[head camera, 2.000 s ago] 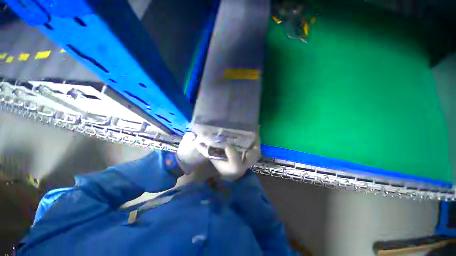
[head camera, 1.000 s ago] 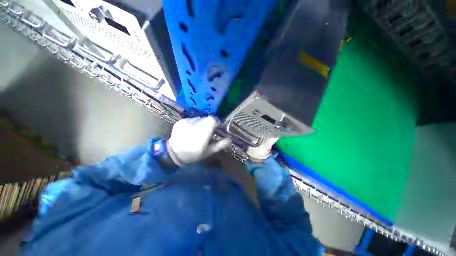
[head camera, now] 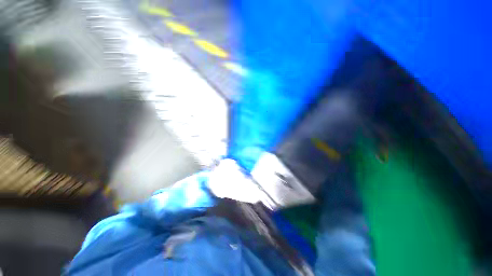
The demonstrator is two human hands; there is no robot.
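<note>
The frame is strongly blurred. A grey rack-mount chassis with a yellow label lies on the shelf, right of the blue upright. Its pale end panel faces me. My left hand, in a white glove, is at the left edge of that panel; whether its fingers grip it is too blurred to tell. My right sleeve reaches up along the chassis's right side. My right hand cannot be made out in the blur and shadow there.
The blue rack upright stands left of the chassis. Other units with yellow labels and bright end panels line the rack at left. A green mat is at right. A large blue surface fills the upper right.
The view has turned and blurred. My right arm has gone from the chassis's near end to along its right side. My left hand is now against the end panel instead of left of it.
</note>
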